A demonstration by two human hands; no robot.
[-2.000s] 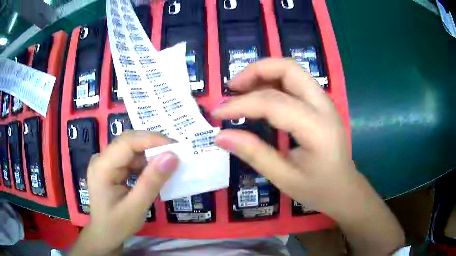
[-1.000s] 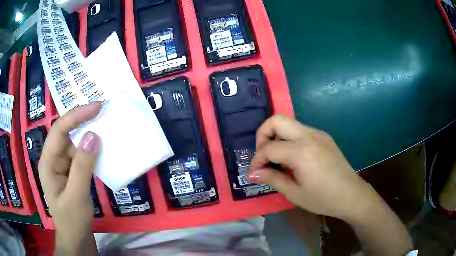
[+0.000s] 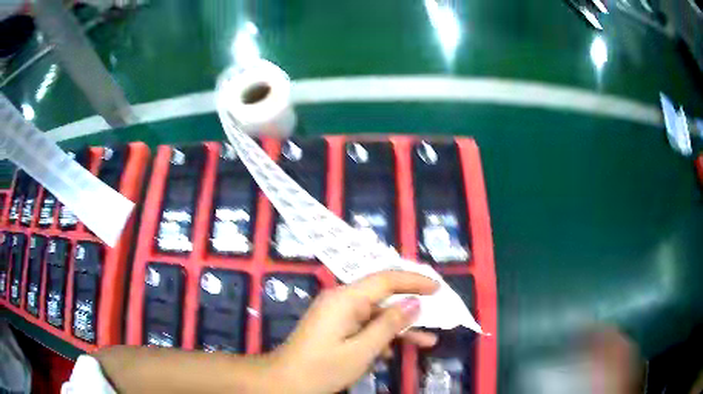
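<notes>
My left hand [image 3: 354, 327] pinches the loose end of a white printed label strip [image 3: 308, 219] between thumb and fingers, over the lower right part of a red foam tray [image 3: 484, 308]. The strip runs up and back to a white label roll [image 3: 271, 121] with a brown core, behind the tray. Black phones [image 3: 439, 185] without back covers lie in two rows in the tray; my left hand and the strip cover some. My right hand [image 3: 617, 362] is a blur at the lower right, beside the tray. A pale blurred patch lies next to it; whether the hand holds anything is unclear.
A second red tray [image 3: 136, 173] of phones stands at the left, with another white strip [image 3: 69, 185] hanging over it. The dark green worktop [image 3: 570, 208] has a curved pale line [image 3: 462, 88] behind the trays. A pale blue item [image 3: 676, 125] lies at the far right.
The view now takes in the roll and worktop behind the tray. My left hand has moved right over the tray with the strip end. My right hand has left the lower right phone and moved off the tray.
</notes>
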